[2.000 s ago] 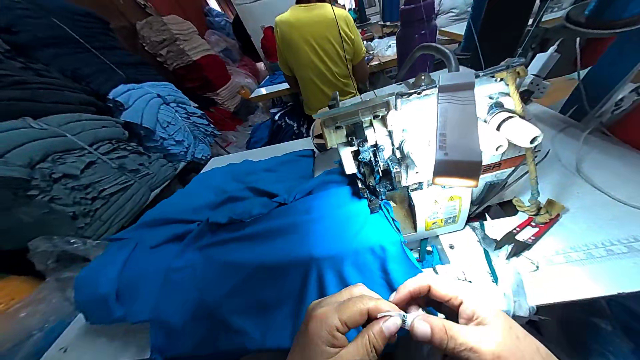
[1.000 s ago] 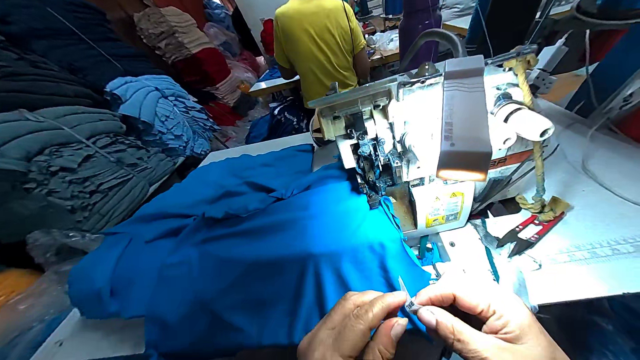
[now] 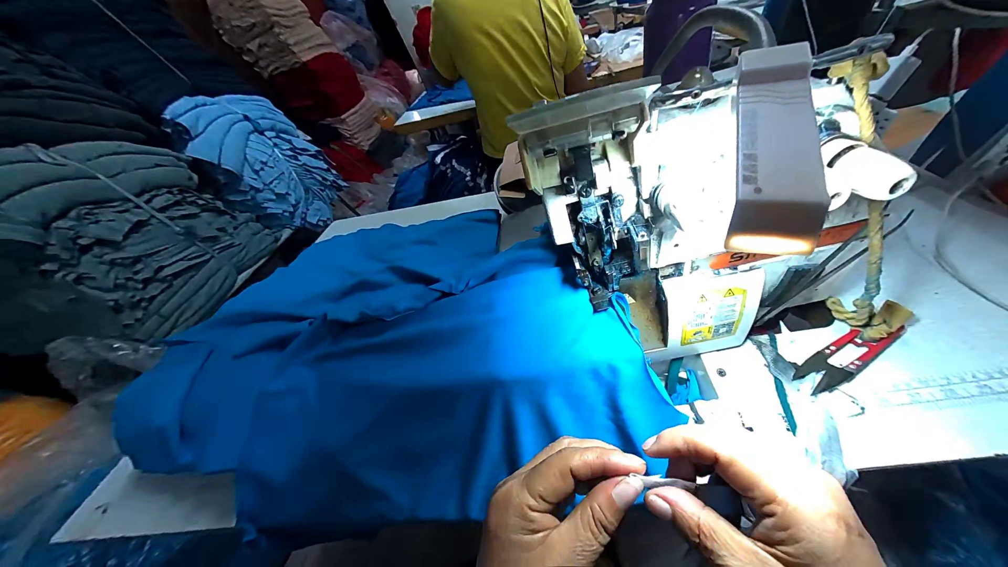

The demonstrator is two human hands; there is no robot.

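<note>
Blue fabric lies spread over the table, its far right part under the presser foot of an overlock sewing machine. At the fabric's near right edge, my left hand pinches one end of a small pale strip between thumb and forefinger. My right hand is at the strip's other end, thumb and forefinger apart around it; whether they touch it is hard to tell. A lit lamp shines beside the machine head. Red-handled thread snips lie right of the machine, tied to a rope.
Stacked bundles of grey fabric and light blue fabric rise at the left. Clear plastic wrap lies near the table's left edge. A person in a yellow shirt is beyond the machine, back turned.
My right thumb and forefinger have parted from their closed pinch of a second ago. The small pale strip, which stood upright at my fingertips then, now lies roughly level between my hands.
</note>
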